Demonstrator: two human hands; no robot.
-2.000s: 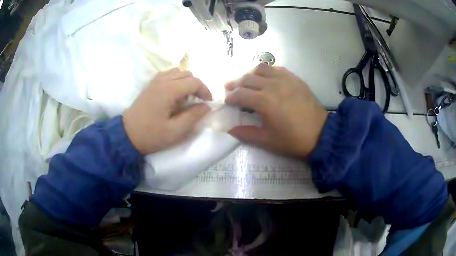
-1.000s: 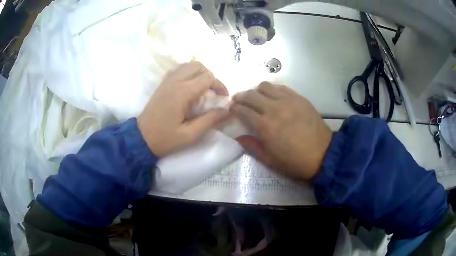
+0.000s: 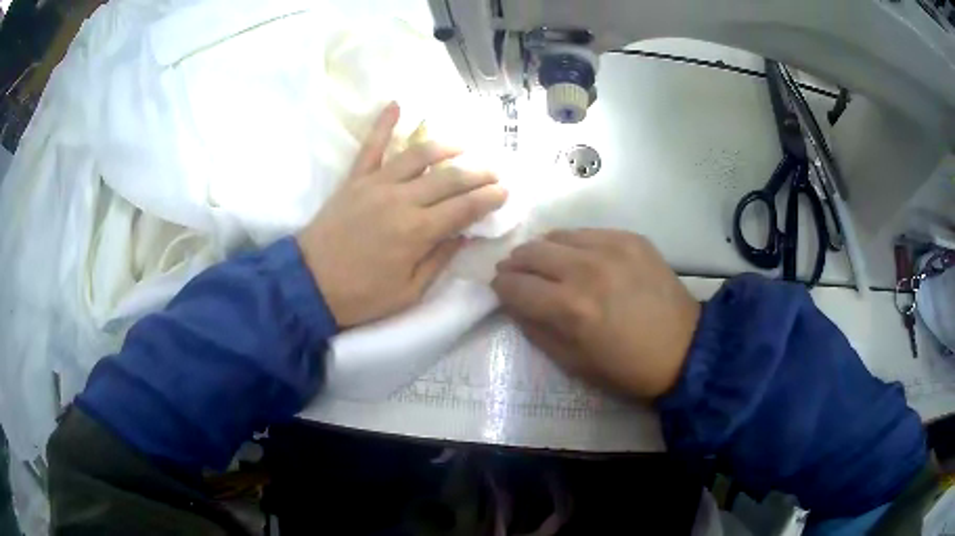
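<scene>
A large white garment body [image 3: 241, 136] is heaped left of the needle, and a white flap of it [image 3: 403, 351] lies toward the table's front edge. My left hand [image 3: 403, 230] lies flat on the cloth with its fingers spread, just left of and below the presser foot [image 3: 511, 126]. My right hand [image 3: 597, 304] has its fingers curled together at the right edge of the cloth, pinching it; the fingertips are partly hidden and slightly blurred. The cloth between the hands is washed out by the lamp.
The machine head [image 3: 712, 31] crosses the top right, with a tension dial [image 3: 567, 99] on its front. Black-handled shears [image 3: 785, 215] lie right of the needle beside a long thin metal tool. Small metal items on a ring [image 3: 911, 288] lie far right. A printed ruler [image 3: 503, 398] runs along the front edge.
My left hand has opened from a pinch and now lies flat with its fingers spread on the cloth. My right hand has moved a little down, away from the left hand. The view has shifted slightly.
</scene>
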